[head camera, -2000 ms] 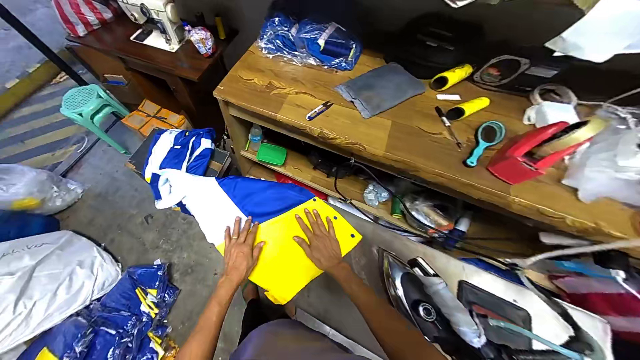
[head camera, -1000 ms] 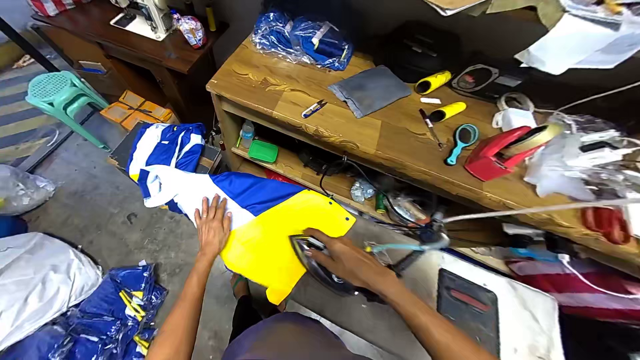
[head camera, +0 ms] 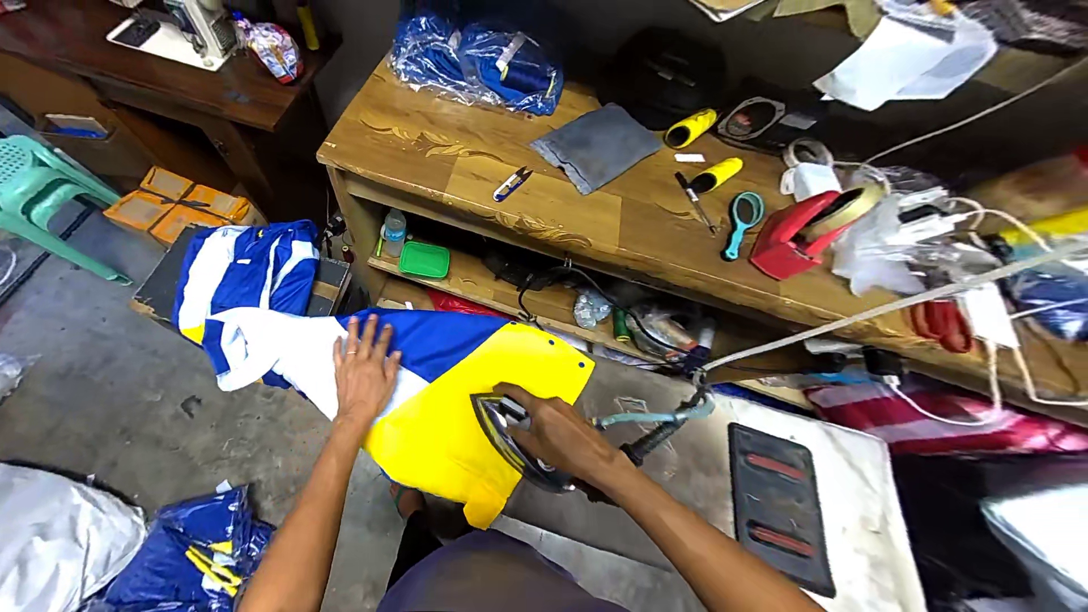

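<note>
A yellow, blue and white garment lies spread in front of me, its white part trailing left towards a folded blue and white bundle. My left hand rests flat on the white part near the blue panel, fingers spread, holding nothing. In my right hand is the handle of a clothes iron, which sits on the yellow part close to its right edge. The underside of the iron is hidden. A light-blue tube and a dark cord run from the iron's rear to the right.
A black iron rest pad lies on white cloth at right. Beyond stands a wooden counter with thread snips, a grey cloth and a red tape dispenser. A pale cord crosses at right. Plastic-wrapped garments lie lower left.
Two seconds ago both hands lay flat on the garment and the iron stood at right. My right hand has since taken hold of the iron and brought it onto the yellow part.
</note>
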